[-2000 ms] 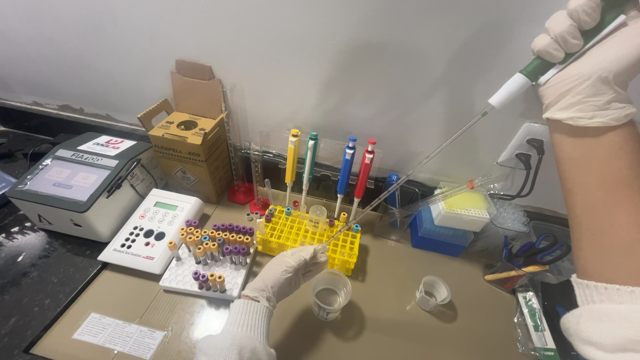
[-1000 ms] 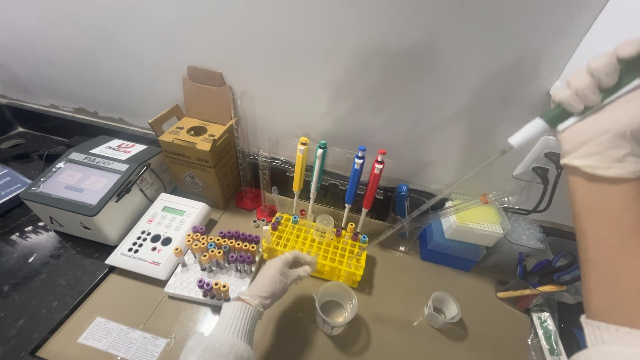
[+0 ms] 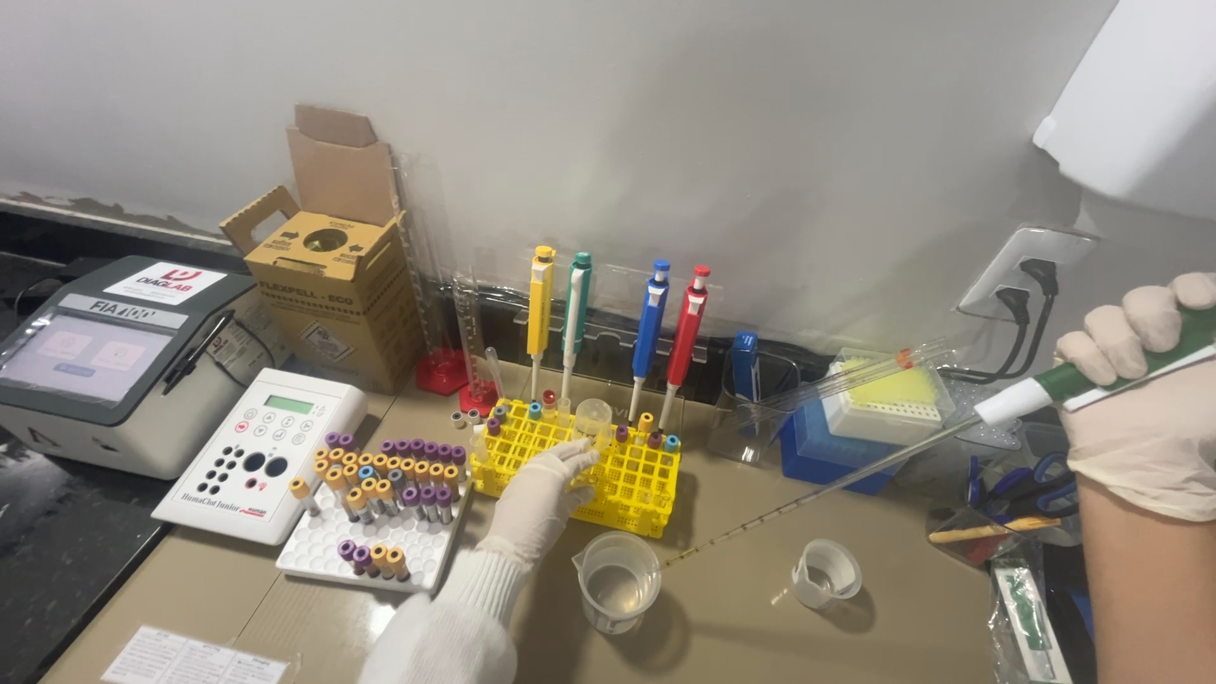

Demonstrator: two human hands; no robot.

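My right hand [image 3: 1140, 351], in a pale glove, grips a green and white pipette controller [image 3: 1073, 380]. A long graduated glass pipette [image 3: 826, 489] slants down-left from it, its tip at the right rim of a larger plastic beaker [image 3: 617, 594]; whether it is inside, I cannot tell. My left hand [image 3: 546, 499], gloved, rests over the front of a yellow tube rack [image 3: 617, 518]; its fingertips partly hide the slots, and no held thing shows. A small clear cup [image 3: 594, 418] and several capped tubes stand in that rack. A smaller beaker [image 3: 826, 575] stands to the right.
Left of the rack are a white tray [image 3: 361, 560] of capped blood tubes, a coagulation analyzer [image 3: 261, 456], a touchscreen device [image 3: 114, 361] and a cardboard sharps box [image 3: 332, 294]. Behind stand upright micropipettes [image 3: 651, 323]. Tip boxes [image 3: 836, 456] and a scissors holder [image 3: 988, 532] are at right.
My right hand has lowered, and the pipette tip has gone from my left fingers at the rack to the larger beaker's rim. My left hand has let go of what it held near the tip.
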